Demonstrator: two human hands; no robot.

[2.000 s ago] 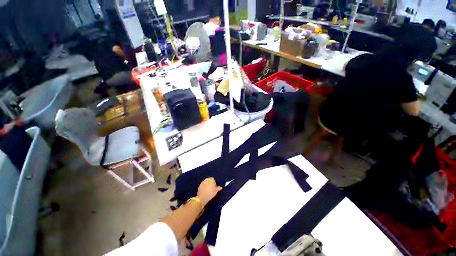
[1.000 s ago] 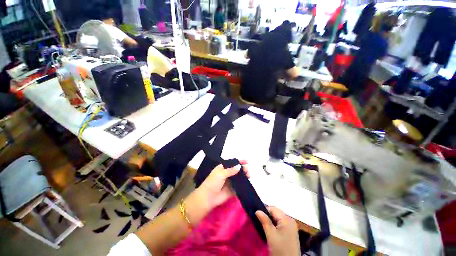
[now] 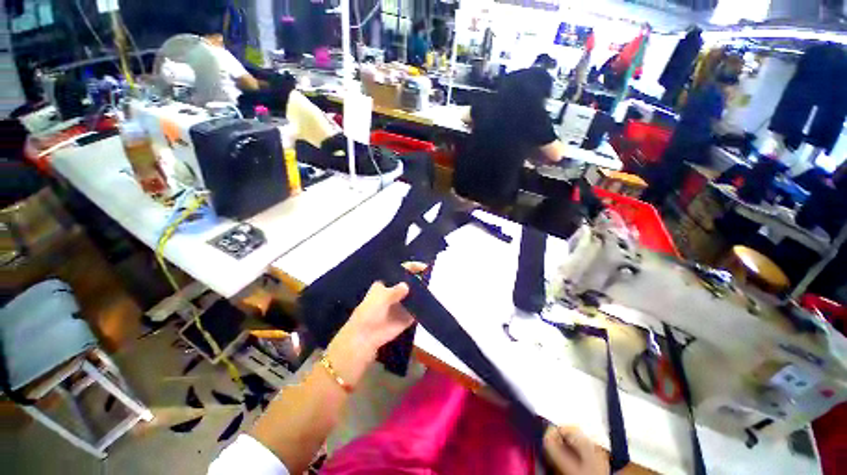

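Observation:
A long black fabric strip (image 3: 455, 336) runs diagonally over the front edge of the white machine table. My left hand (image 3: 383, 311) grips its upper end beside the pile of cut pieces (image 3: 358, 269). My right hand (image 3: 574, 451), cut off by the bottom edge, holds the strip's lower end. Another black strip (image 3: 530, 269) lies at the left end of the sewing machine (image 3: 687, 301). The needle area is too small to make out.
Scissors (image 3: 665, 376) lie under the machine arm. Narrow dark tapes (image 3: 615, 399) hang over the table edge. A black box (image 3: 243, 167) stands on the left table (image 3: 121, 209). A white stool (image 3: 60, 348) is at the left. A person (image 3: 506, 134) sits beyond the table.
My left hand has moved up and left a little, and my right hand down and right. The strip between them is now stretched out longer.

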